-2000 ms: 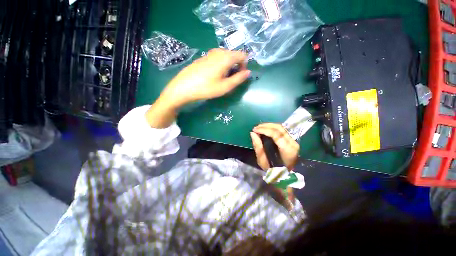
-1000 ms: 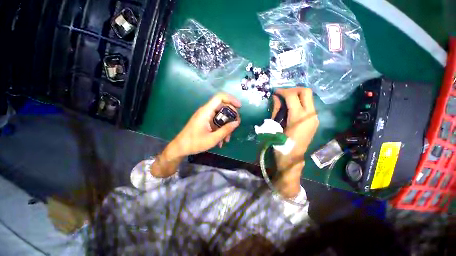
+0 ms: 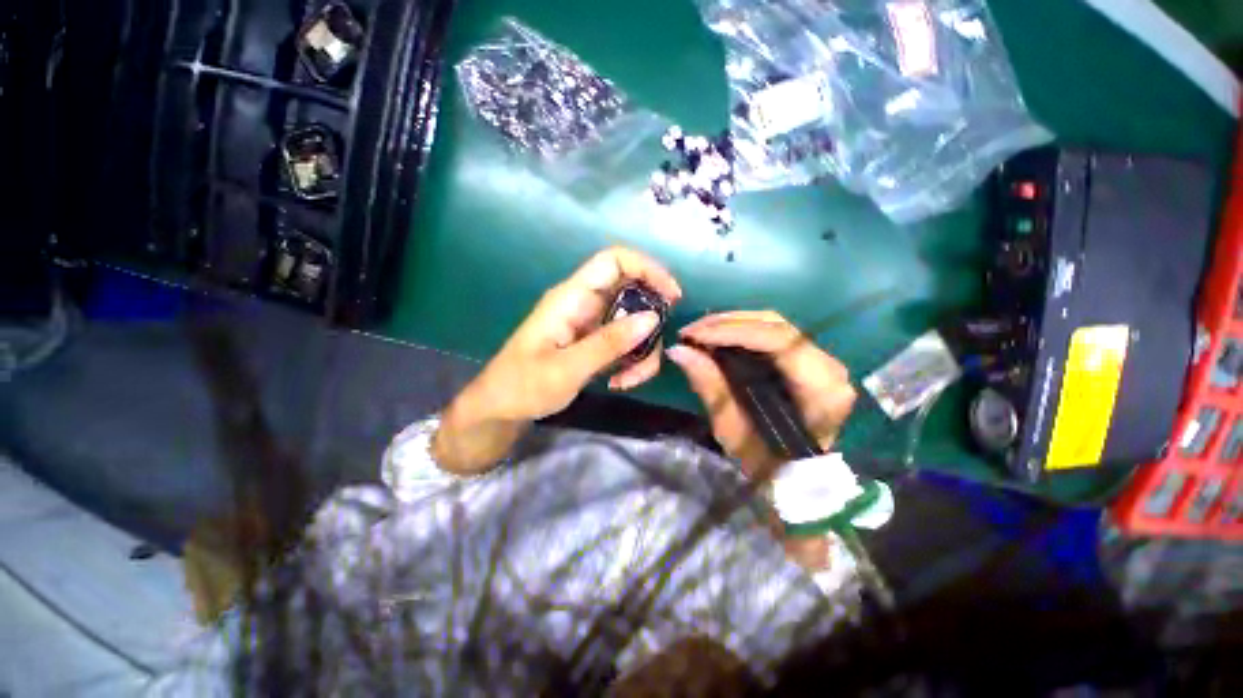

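Note:
My left hand [image 3: 566, 341] holds a small black rounded-square housing [image 3: 637, 311] between thumb and fingers, its shiny inside facing up. My right hand [image 3: 766, 375] is just to the right of it and holds a dark syringe [image 3: 770, 402] in the palm. The syringe's white and green cap [image 3: 829, 494] lies by my right wrist. My right thumb and index fingertips are close together near the housing; whether they pinch a tiny part cannot be told. The needle tip is not clearly visible.
A black tray [image 3: 205, 164] with housings stands at left. Behind the hands lie small black and white rings [image 3: 698, 175], a bag of small parts [image 3: 534, 93] and clear plastic bags [image 3: 886, 123]. At right are a packet [image 3: 913, 374], a black controller [image 3: 1125, 259] and a red tray [image 3: 1189, 471].
My right hand has come back from the rings to beside the housing, and the syringe now points along the palm. My left hand still holds the housing, now turned, with the thumb over its edge.

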